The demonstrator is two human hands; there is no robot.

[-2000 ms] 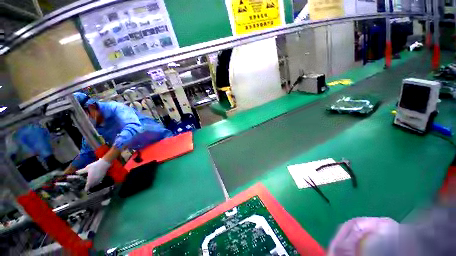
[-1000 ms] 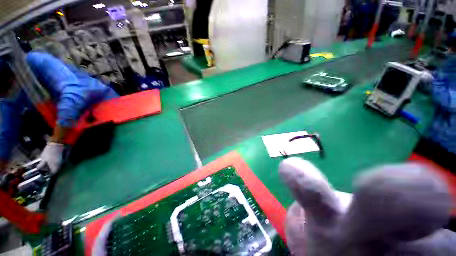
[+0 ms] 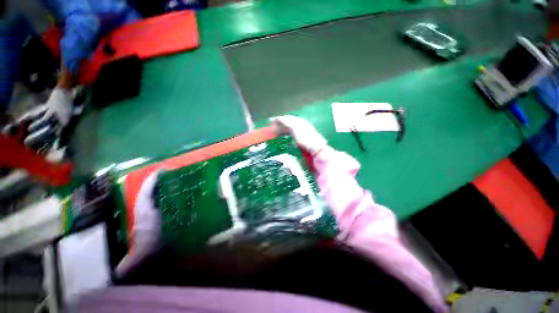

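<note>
The green circuit board (image 3: pixel 190 202) with a thick white open loop lies over the red-orange mat (image 3: pixel 208 155) in front of me. My left hand (image 3: pixel 146 211), in a white glove, grips the board's left edge. My right hand (image 3: pixel 300 133), gloved with a pink sleeve, is at the board's far right corner, its fingers bent over the edge. The board's near edge is blurred and partly hidden by something dark. Dark tweezers (image 3: pixel 357 138) and side cutters (image 3: pixel 401 122) lie at a white sheet (image 3: pixel 361 117) right of the board.
Another board (image 3: pixel 433 39) sits on the conveyor belt (image 3: pixel 319 58). A white box with a dark front (image 3: pixel 515 70) stands at right. A co-worker's gloved hand (image 3: pixel 60 109) is at upper left, near a black pad (image 3: pixel 116 81). A clipboard sheet (image 3: pixel 84 263) is at lower left.
The view has tilted down. My right hand has moved from the right of the mat to the board's far right corner. More of my left hand now shows at the board's left edge.
</note>
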